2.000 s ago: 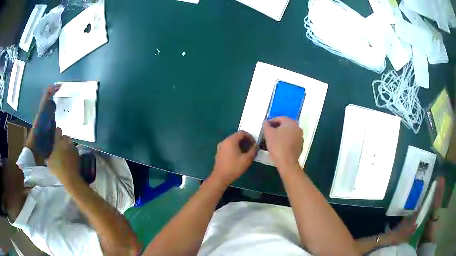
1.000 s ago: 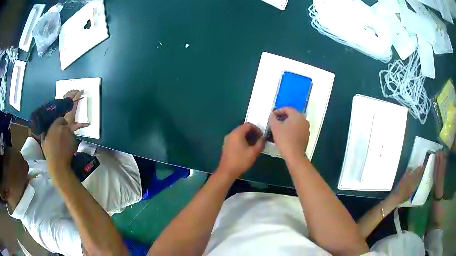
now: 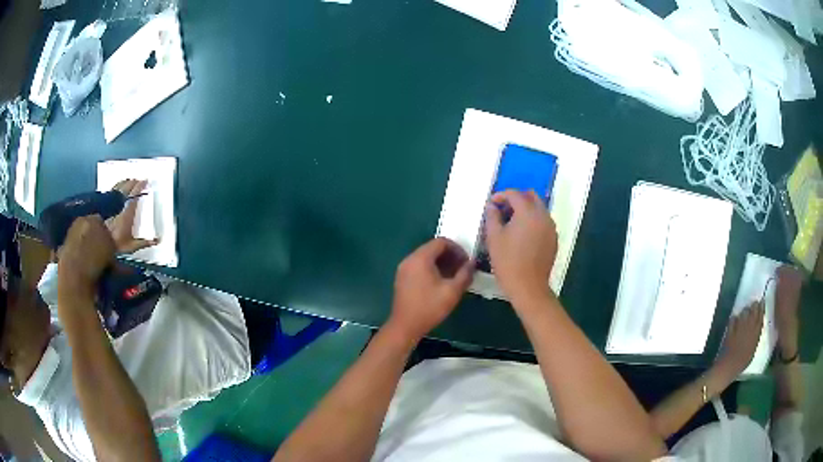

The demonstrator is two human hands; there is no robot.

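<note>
A white housing lies flat on the dark green bench in front of me. A bright blue battery pack sits in its recess. My left hand is at the housing's lower left edge, fingertips pinched together near the recess. My right hand is over the recess and the lower part of the blue pack, fingers curled. A small dark strip shows between my hands. What my fingertips hold is too small to tell.
A closed white unit lies to the right. Looped white cables and loose cords are at the upper right. A neighbour at left holds a dark screwdriver over a white unit. Another person's hands work at the far right.
My hands stay at the recess with small shifts. The neighbour at left has brought the screwdriver over their unit. At far right, the neighbour's blue pack is no longer visible.
</note>
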